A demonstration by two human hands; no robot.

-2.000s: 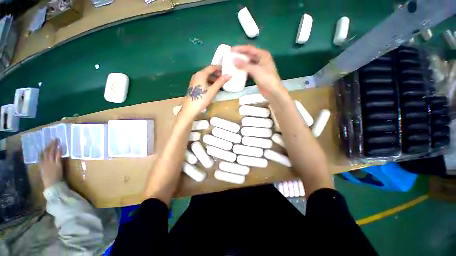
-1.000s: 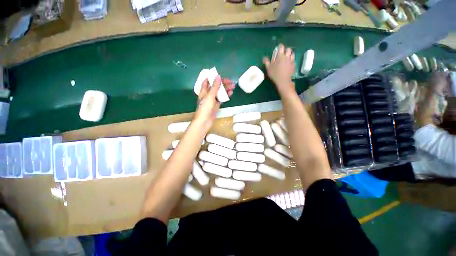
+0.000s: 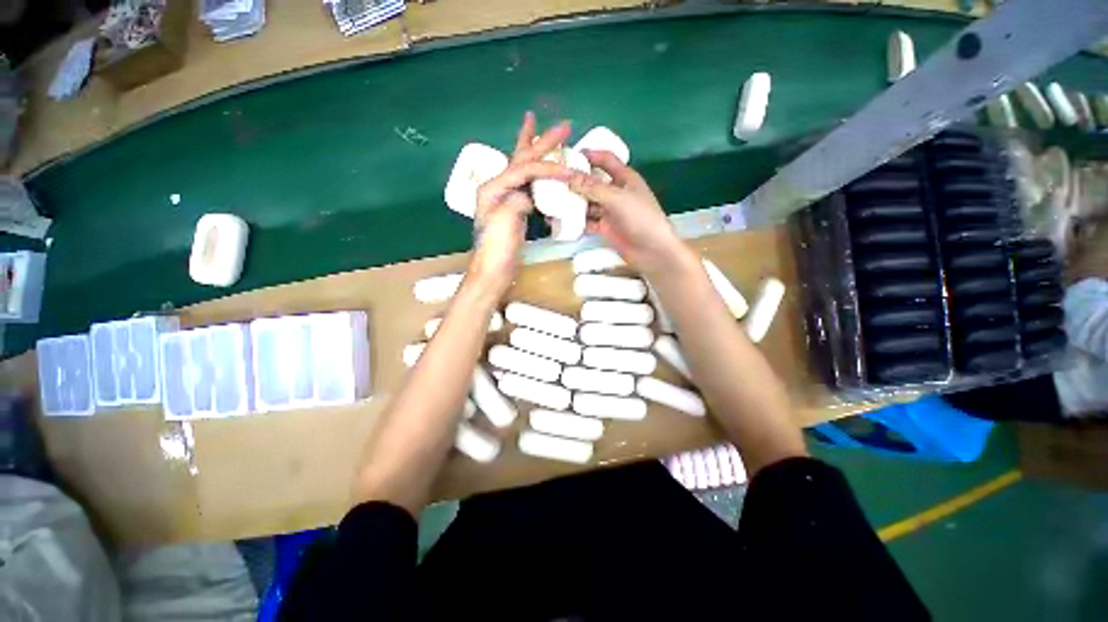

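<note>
My left hand [image 3: 510,194] and my right hand [image 3: 620,209] meet over the near edge of the belt, both on a white piece [image 3: 560,201] held between them. The fingers hide part of it. A white case [image 3: 475,179] lies on the belt just left of my hands. Another white case [image 3: 603,147] shows right behind my fingers. A third white case [image 3: 219,249] lies farther left on the belt. Many elongated white pieces [image 3: 530,363] lie loose on the brown bench below my hands, partly hidden by my forearms.
Clear plastic inserts [image 3: 204,371] stand in a row on the bench at left. A large tray of black oblong shapes [image 3: 899,267] is at right, beside a grey metal upright [image 3: 875,112]. More white pieces [image 3: 752,106] lie on the green belt [image 3: 328,158].
My right hand has come back from the belt to join my left hand at the white piece. A case now lies on the belt left of my hands. The view has shifted slightly.
</note>
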